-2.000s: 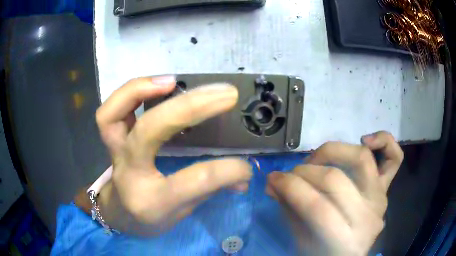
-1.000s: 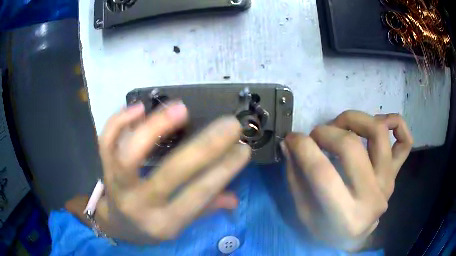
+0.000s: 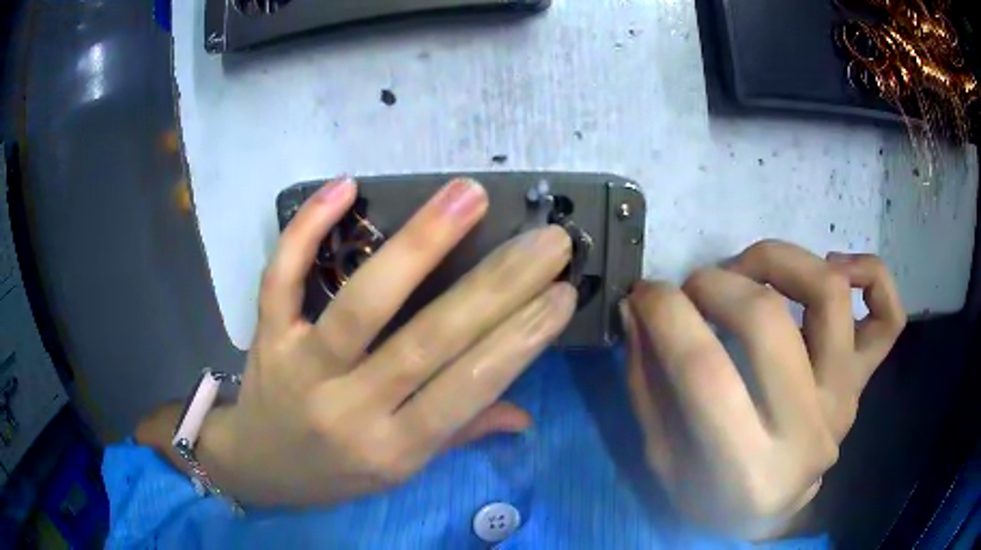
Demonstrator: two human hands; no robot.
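The fixture plate (image 3: 420, 202) lies flat on the bench with its long side across my view. Copper wire (image 3: 346, 258) shows in its left nest, between my fingers. My left hand (image 3: 377, 376) is spread over the plate. Two of its fingertips rest over the right nest (image 3: 581, 258) and hide its middle, so I cannot see whether a coil is in it. My right hand (image 3: 753, 387) is at the plate's lower right corner, its thumb and forefinger close together. I cannot see whether they pinch a wire.
A second plate (image 3: 377, 24) lies at the top edge, partly cut off. The black tray (image 3: 791, 59) is at the upper right, with copper coils (image 3: 909, 54) whose wire tails hang over its rim. A dark speck lies on the white bench (image 3: 645, 118).
My left hand has come down from beside the plate onto it, its fingertips now over the right nest. My right hand has moved up from below the plate to its right corner.
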